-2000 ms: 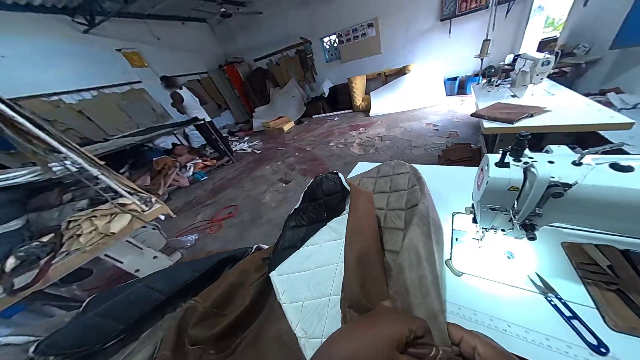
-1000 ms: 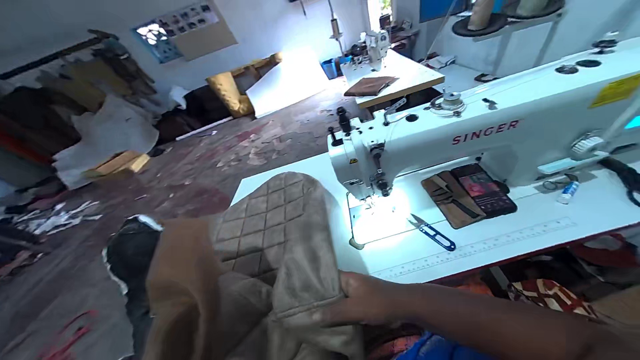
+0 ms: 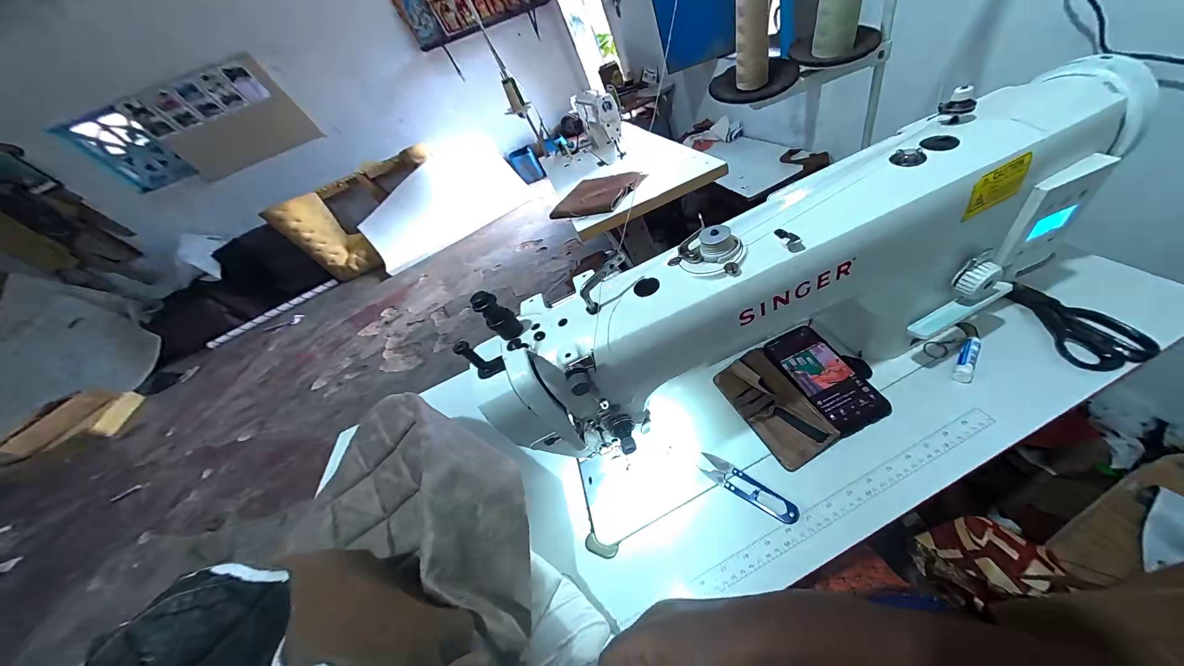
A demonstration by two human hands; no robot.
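Observation:
A quilted grey-brown fabric cover piece (image 3: 435, 499) is bunched at the table's left front edge, left of the needle area of a white Singer sewing machine (image 3: 740, 287). Brown fabric (image 3: 361, 606), a black quilted panel (image 3: 199, 615) and white quilted material (image 3: 569, 624) lie folded against it. My right forearm (image 3: 832, 634) crosses the bottom edge toward the fabric; the hand is largely cut off, so its grip cannot be told. My left hand is not in view. Blue-handled thread snips (image 3: 754, 488) lie on the lit table, right of the needle.
A phone (image 3: 826, 379) in an open brown case, black-handled scissors (image 3: 1082, 328), a small bottle (image 3: 965, 359) and a ruler scale (image 3: 851, 504) are on the sewing table (image 3: 666, 583). Behind stand another sewing table (image 3: 680, 176) and thread cones (image 3: 751, 46). Scraps lie on the floor.
My right hand, seen on the grey-brown fabric a second ago, has moved down to the frame's edge. The fabric is more bunched and folded. The view has swung right.

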